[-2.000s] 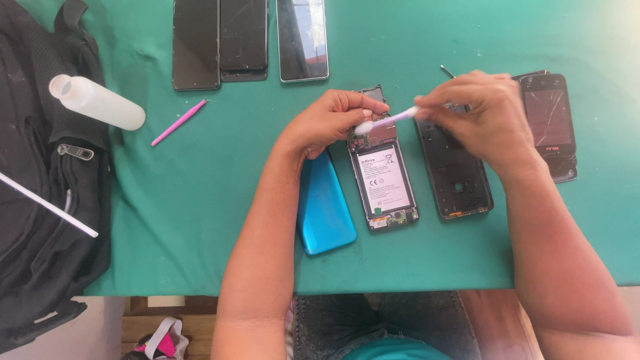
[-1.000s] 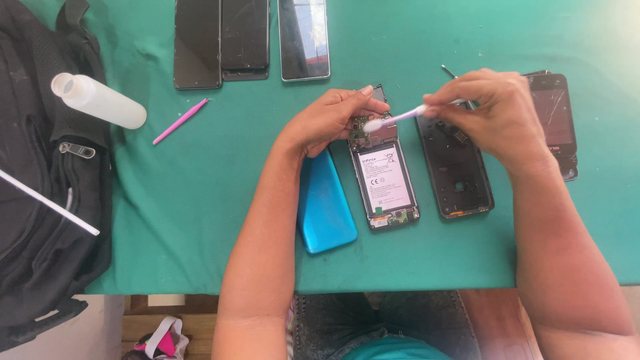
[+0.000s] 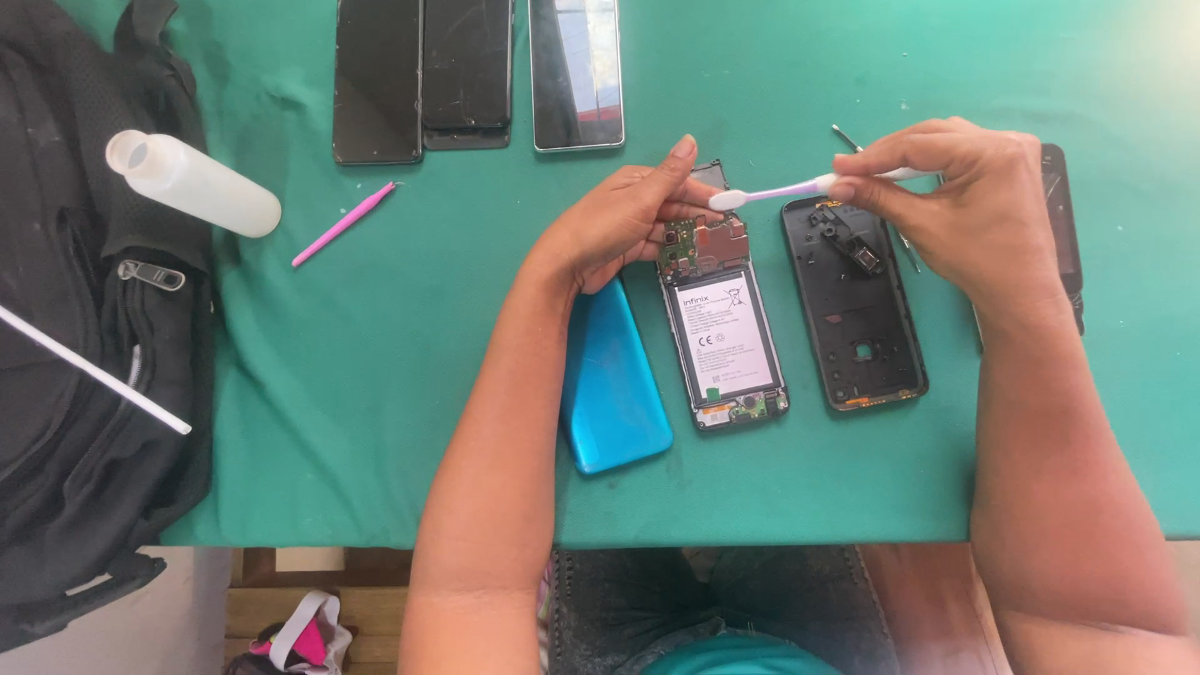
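An opened smartphone [image 3: 727,328] lies on the green cloth, its battery and circuit board exposed. My left hand [image 3: 630,217] is at its top end, thumb raised and fingers against the board's upper left edge. My right hand [image 3: 956,192] pinches the handle of a white and purple toothbrush [image 3: 783,190], whose head is over the phone's top end by my left fingertips. A blue phone back cover [image 3: 617,384] lies under my left wrist, left of the opened phone. Right of it lies a black phone frame [image 3: 858,319] with a small loose black part [image 3: 855,247] on it.
Three dark phones, one a silver-edged phone [image 3: 577,75], lie at the top. A pink pointed tool [image 3: 343,225], a translucent plastic bottle [image 3: 202,183] and a black backpack [image 3: 112,375] are at left. A thin metal tool [image 3: 847,139] and a cracked phone [image 3: 1061,216] are partly behind my right hand.
The toothbrush head has moved up from the circuit board to the phone's top end. My left thumb has lifted away from the board.
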